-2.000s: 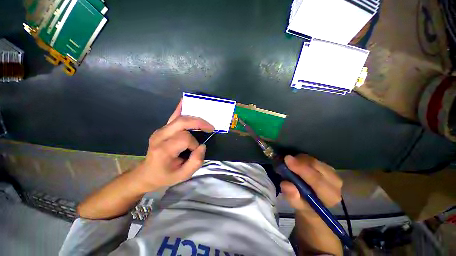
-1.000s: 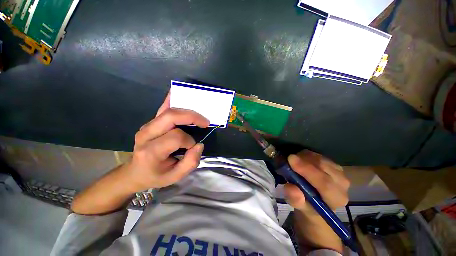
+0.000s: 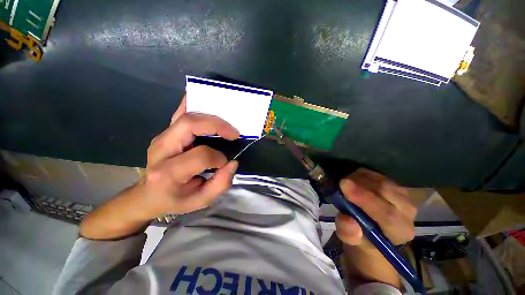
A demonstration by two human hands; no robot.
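Observation:
A white LCD module [image 3: 225, 108] with a dark blue edge line lies on the dark mat, beside a green PCB [image 3: 311, 123]. A small orange-gold flex tab [image 3: 269, 122] lies between them. My left hand [image 3: 190, 161] rests fingers on the module's lower edge and pinches a thin solder wire [image 3: 248, 147] whose end reaches near the tab. My right hand [image 3: 377, 207] holds a soldering iron [image 3: 368, 226] with a dark blue handle. Its tip is at the PCB's left end by the tab; exact contact is hard to tell.
Soldered assemblies [image 3: 423, 39] overlap in a white pile at the upper right, beside brown cardboard [image 3: 498, 75]. A PCB pile [image 3: 27, 20] with gold-orange ends is cut off at the upper left. The bench's front edge runs close in front of my body.
The view has moved closer and shifted, so the piles sit nearer the frame's edges. The solder wire's end and the iron's tip remain near the tab. Both hands keep their holds.

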